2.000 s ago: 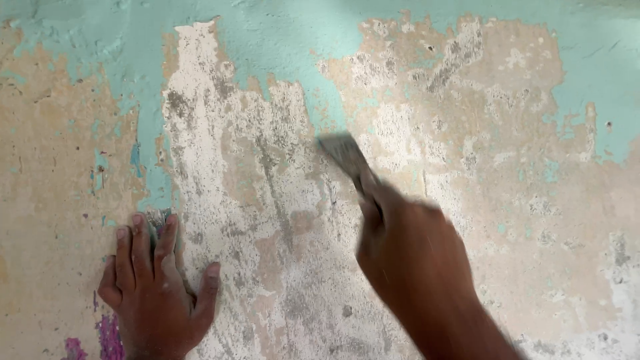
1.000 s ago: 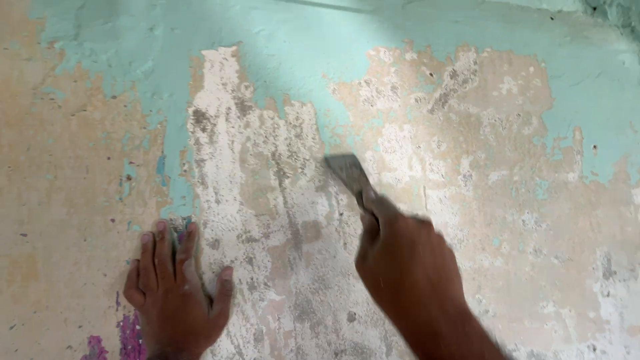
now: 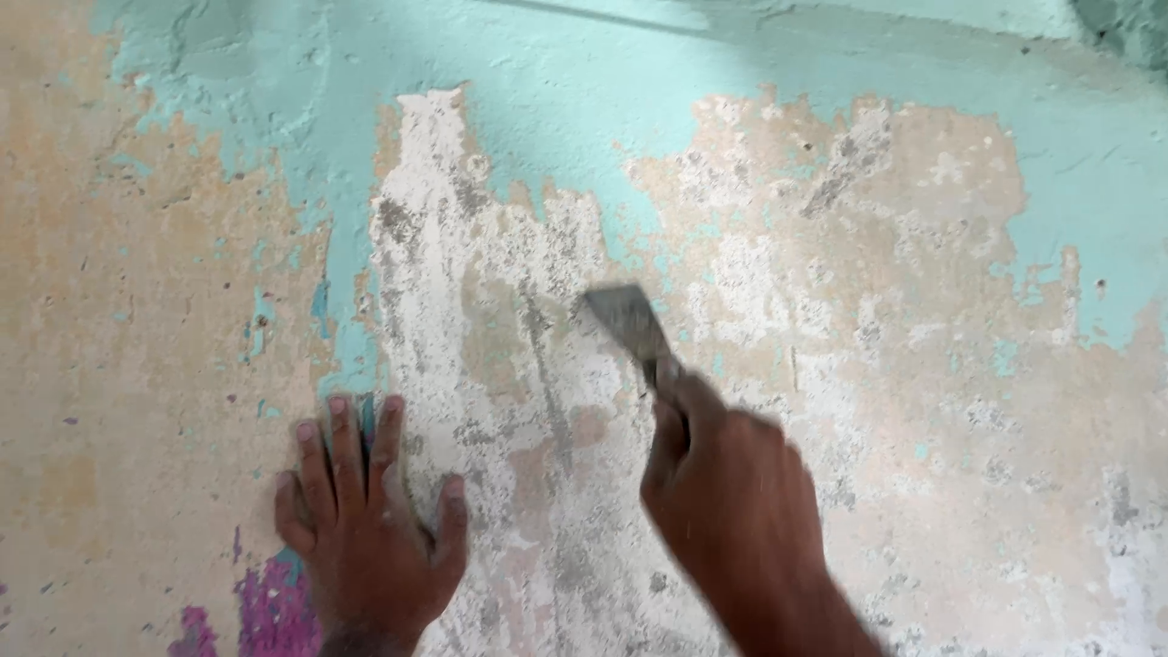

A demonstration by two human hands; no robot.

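My right hand (image 3: 735, 484) is closed around the handle of a metal paint scraper (image 3: 630, 319). The scraper's flat blade points up and to the left, over the wall's bare patch just below an edge of turquoise paint (image 3: 584, 119). Whether the blade touches the wall cannot be told. The handle is mostly hidden in my fist. At the lower left, my left hand (image 3: 374, 538) rests on the wall with its fingers spread and pointing up, holding nothing. Between the hands runs a whitish, grey-stained strip of exposed plaster (image 3: 429, 301).
Turquoise paint runs across the top and down the right, with ragged edges. Beige, worn wall surface (image 3: 137, 365) lies at the left. Purple paint remnants (image 3: 278, 607) show beside my left wrist. A rough, dark green area (image 3: 1127, 32) is at the upper right corner.
The view has shifted somewhat. My right hand still holds the scraper, whose blade is a little lower relative to the turquoise edge than before. My left hand stays on the wall.
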